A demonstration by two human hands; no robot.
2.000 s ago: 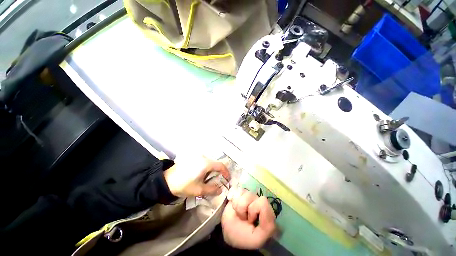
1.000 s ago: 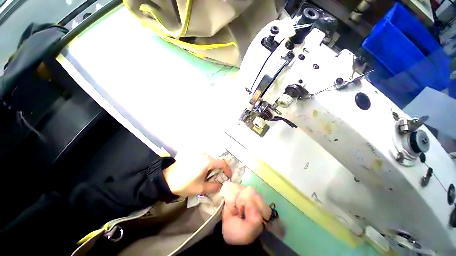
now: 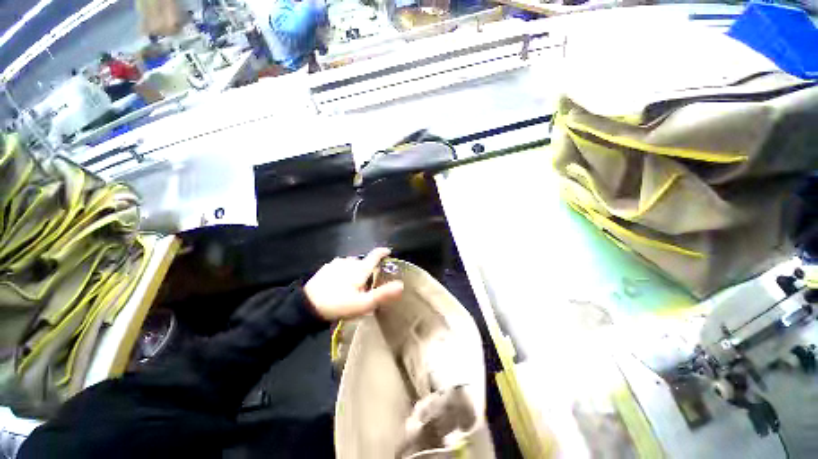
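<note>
A beige canvas bag (image 3: 359,394) is held upright over my lap, its mouth open towards me. My left hand (image 3: 350,287) grips the far end of its rim, thumb on the inside. A small metal piece shows at the rim by the fingertips. A blurred pale shape low in the bag's mouth looks like my right hand (image 3: 439,417); its fingers are unclear and I cannot tell what it holds.
Khaki bags with yellow edging are heaped on a table (image 3: 54,278) at the left. Another bag (image 3: 664,170) lies on my table at the right, beyond the sewing machine (image 3: 762,332). A person (image 3: 294,31) is far off.
The view has swung left, bringing the left heap into sight. The bag has risen and stands more upright. My left hand has moved from beside my right hand to the far rim.
</note>
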